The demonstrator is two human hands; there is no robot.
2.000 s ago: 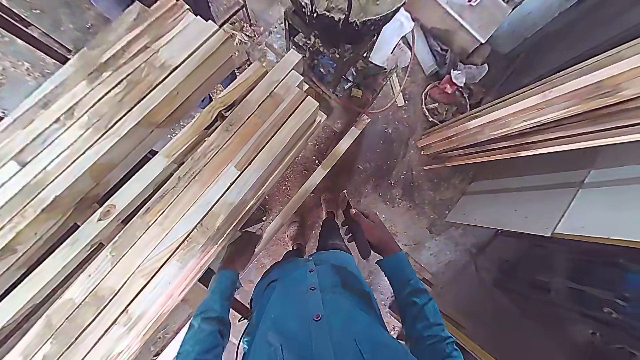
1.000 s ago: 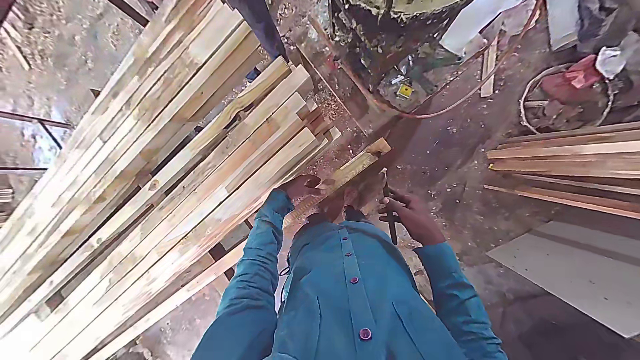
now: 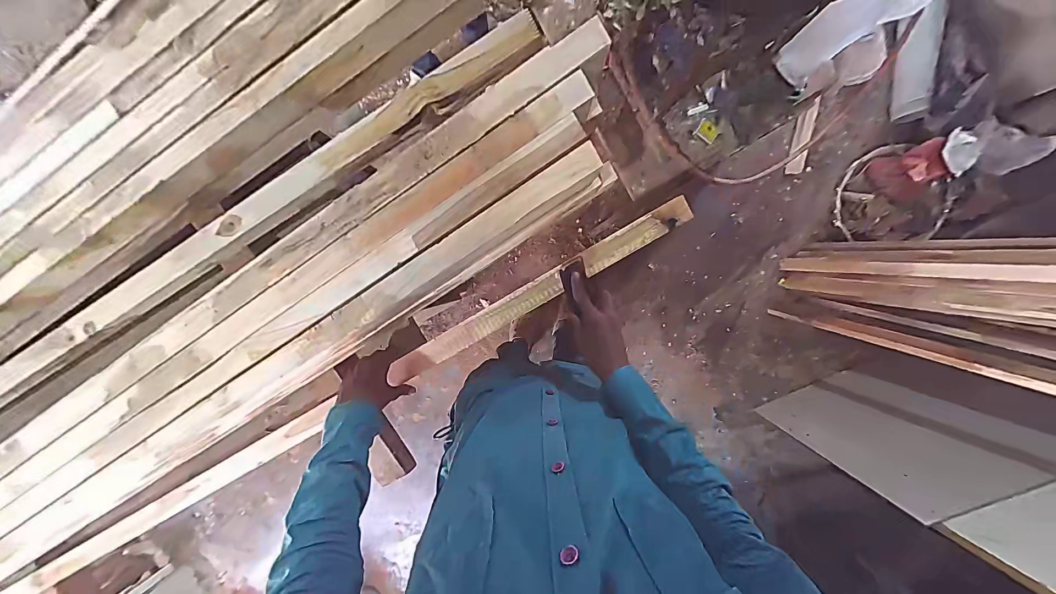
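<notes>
My left hand grips a wooden strip near its lower left end. The strip slants up to the right across the middle, with a dark spot close to its far end. In my right hand is a dark hand tool, whose kind I cannot tell; its tip lies on or just over the strip. The long planks of the stack run beside the strip on the left, close to my left hand.
At the right lie a bundle of wooden boards and pale flat panels. A round basket or hoop with red and white scraps stands upper right. A thin hose or cable curves over the floor, near a small wood piece.
My right hand has moved from beside the strip to over it, bringing the dark tool to it. My left hand is now at the strip's lower end. The view has shifted.
</notes>
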